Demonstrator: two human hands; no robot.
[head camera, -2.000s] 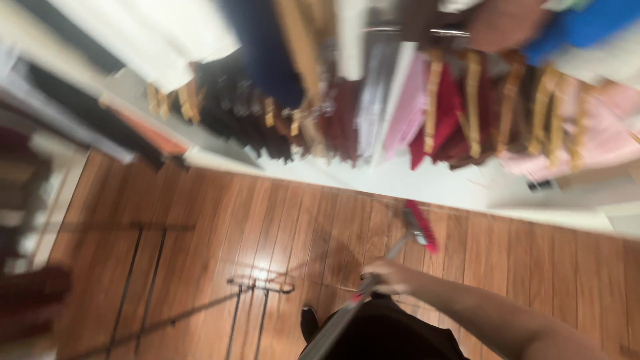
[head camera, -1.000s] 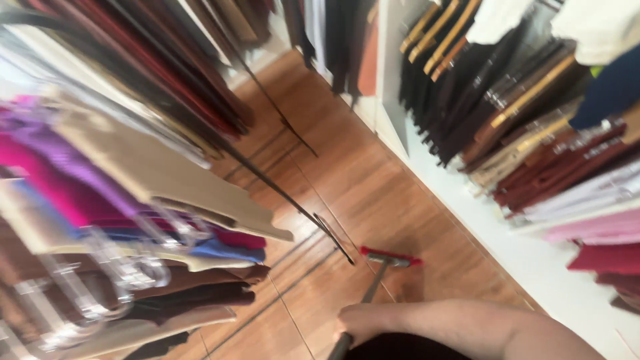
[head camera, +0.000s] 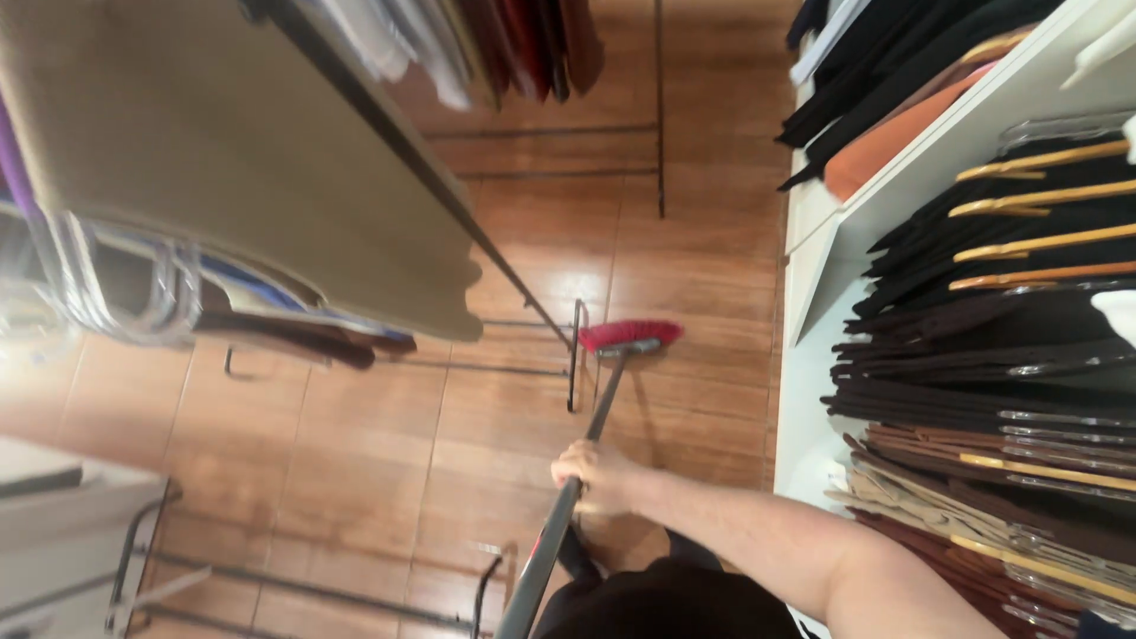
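Observation:
My right hand (head camera: 593, 475) is closed around the grey handle of a broom (head camera: 632, 337), at the middle of the view. The broom's red bristles and grey head rest on the wood-look floor (head camera: 524, 426), close beside the black metal foot of a clothes rack (head camera: 574, 355). Toward the bottom edge the handle runs up close to the camera, where its upper end is cut off. My left hand is out of the frame.
White shelving (head camera: 803, 373) with dark trousers (head camera: 941, 355) on hangers lines the right side. At the upper left, a beige garment (head camera: 248, 169) hangs near the rack's slanting post. Another metal rack base (head camera: 311, 586) lies low at the left.
The view has swung strongly between frames. My right hand holds the broom throughout, and its head now lies close against the rack's foot, where a second ago it was a little apart.

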